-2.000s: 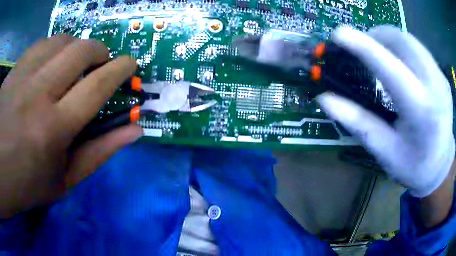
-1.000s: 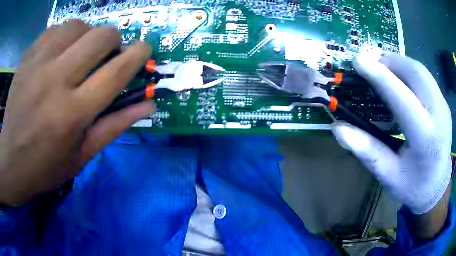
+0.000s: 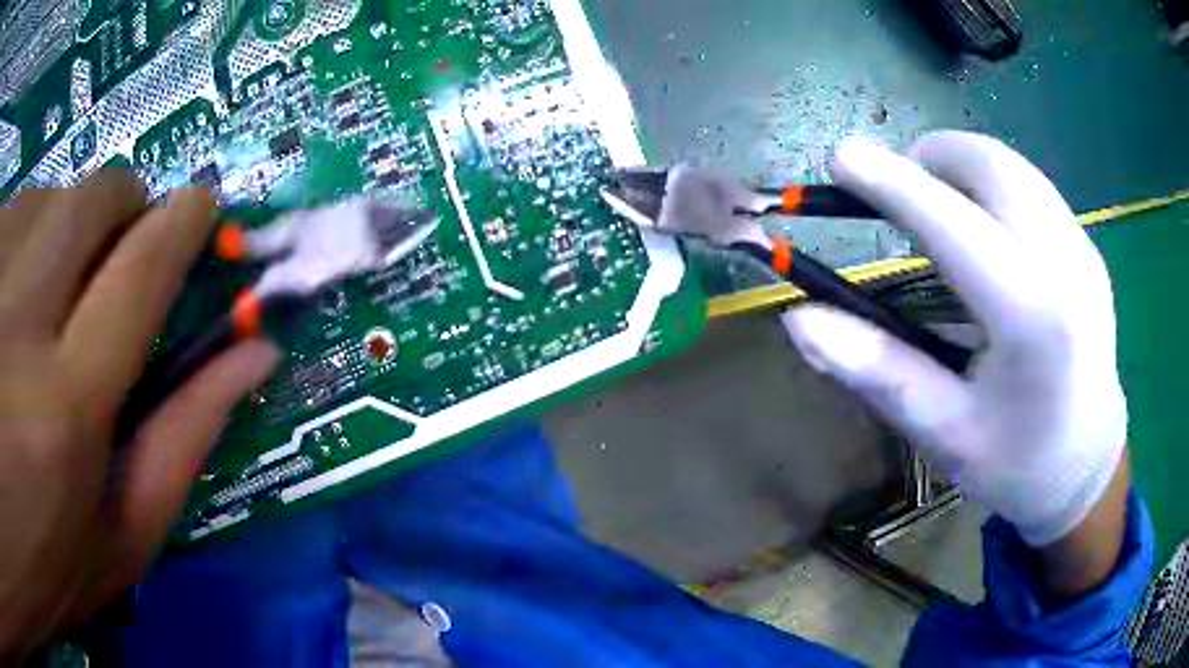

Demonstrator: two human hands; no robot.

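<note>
The large green circuit board (image 3: 391, 307) with white border lines lies at the upper left, its right corner over the bench edge. My bare left hand (image 3: 117, 352) holds diagonal cutters (image 3: 333, 248) with orange bands; their jaws are over the board, slightly blurred. My right hand (image 3: 991, 326) in a white knit glove holds a second pair of cutters (image 3: 704, 206), jaws parted, tips over the board's right white border. Whether either pair touches the board I cannot tell.
The dark green bench (image 3: 782, 78) has small specks scattered right of the board. A yellow edge strip (image 3: 1108, 212) runs along its front. A black object (image 3: 971, 26) lies at the top right. Below are grey floor, metal frame parts and the blue work coat (image 3: 522, 574).
The board now appears turned and further left, showing its right corner and more bench. The right cutters have shifted from mid-board to its right border. The left cutters appear further left.
</note>
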